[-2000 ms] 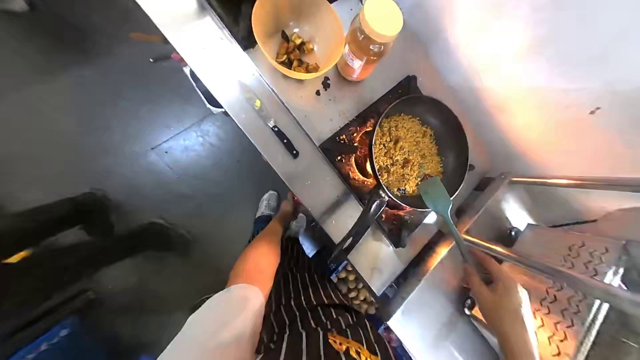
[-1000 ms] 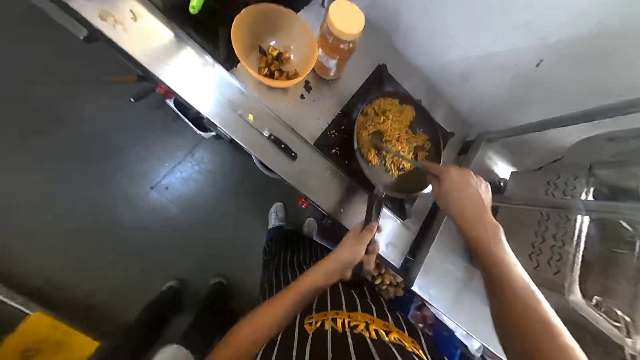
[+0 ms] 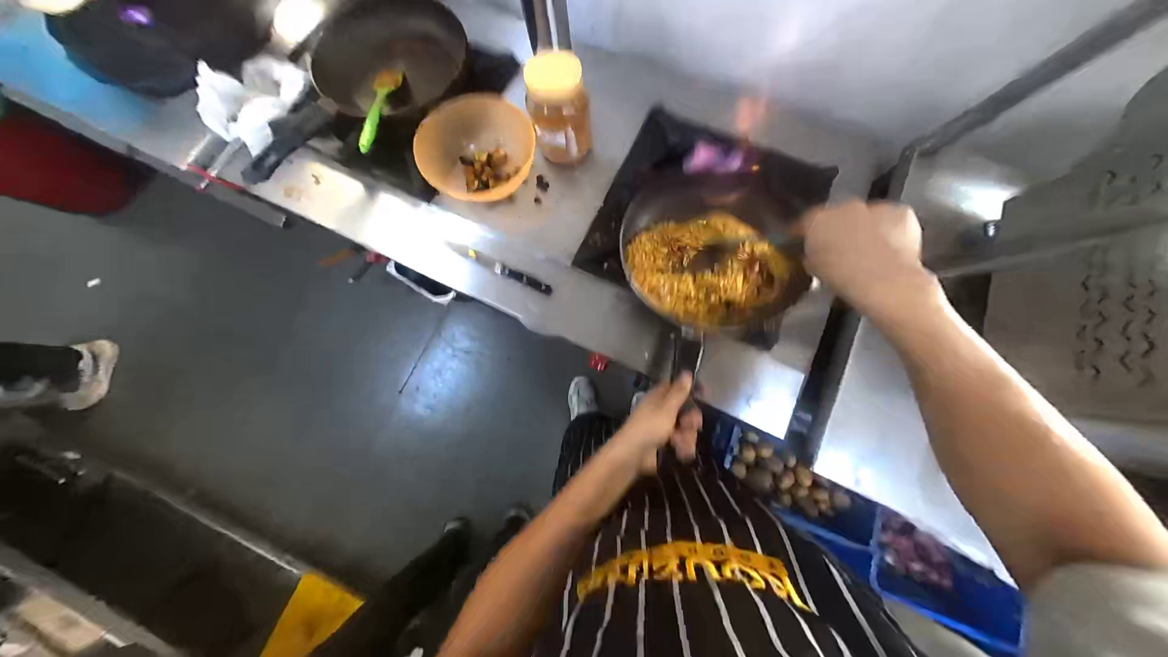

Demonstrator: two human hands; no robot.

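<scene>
My left hand (image 3: 669, 418) grips the black handle of a frying pan (image 3: 643, 205), which is over a black burner grate (image 3: 598, 239) at upper right. Yellow-orange fried rice or a similar grainy food (image 3: 680, 274) lies in the pan, toward my side. My right hand (image 3: 862, 246) is closed around the handle of a spatula (image 3: 716, 255), whose blurred head is in the food. Flame shows faintly behind the pan's far rim.
Left of the burner stand a lidded jar (image 3: 558, 123), an orange bowl (image 3: 444, 151) with cooked pieces and a second pan (image 3: 351, 59) with a green-handled utensil. A knife (image 3: 525, 278) lies near the counter edge. Blue crates (image 3: 954, 607) hold vegetables below. Another person's shoe (image 3: 94, 374) is at far left.
My left hand, away from the pan two seconds ago, has taken hold of its handle. The spatula has moved within the food. The pan looks tilted now. The view has shifted to show more counter at left.
</scene>
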